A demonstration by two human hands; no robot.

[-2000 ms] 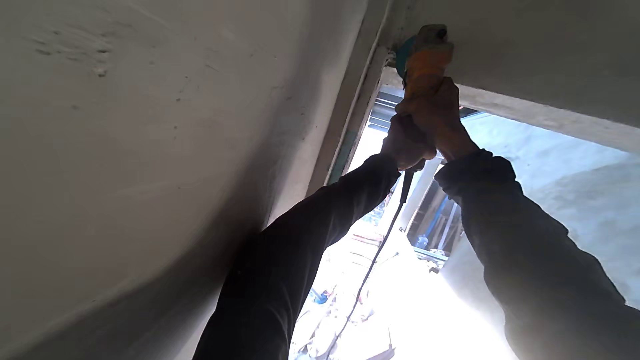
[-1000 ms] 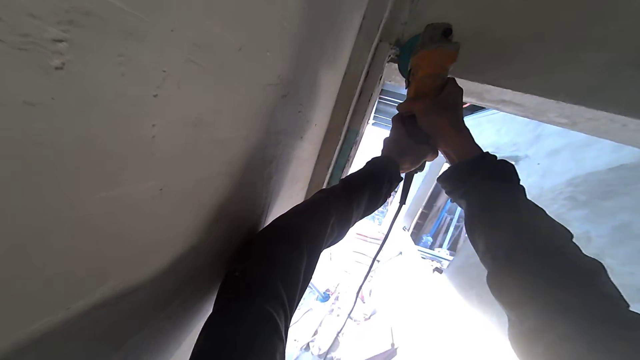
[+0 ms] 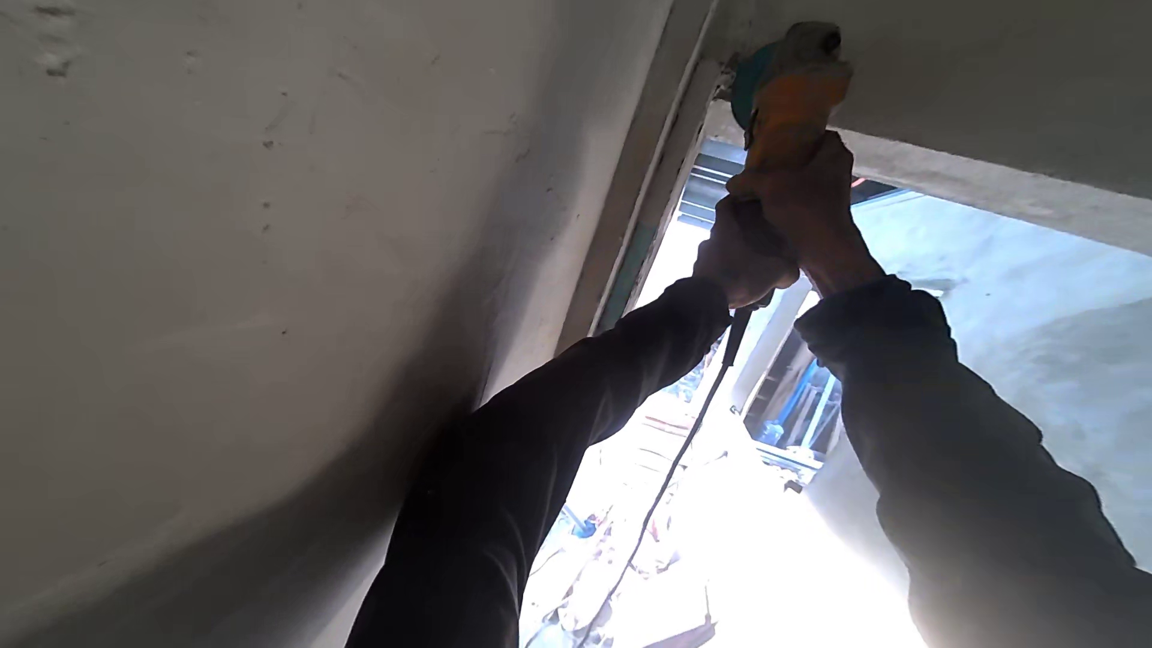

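Both my hands hold an orange angle grinder (image 3: pixel 794 103) overhead, at the upper left corner of a wall opening. My left hand (image 3: pixel 742 252) is closed around the rear of its body, just above the cord. My right hand (image 3: pixel 810 202) grips the body higher up, below the grey gear head. The greenish disc (image 3: pixel 749 85) stands on the tool's left side, close to the chipped corner (image 3: pixel 724 81); whether it touches or spins I cannot tell. A dark power cord (image 3: pixel 670 477) hangs down from the grinder's end.
A plastered wall (image 3: pixel 270 225) fills the left side, beside a long upright frame strip (image 3: pixel 641 171). The underside edge of the lintel (image 3: pixel 981 180) runs to the right. Through the bright opening show blue pipes (image 3: pixel 801 400), rubble (image 3: pixel 585 594) and another plastered wall (image 3: pixel 1062 333).
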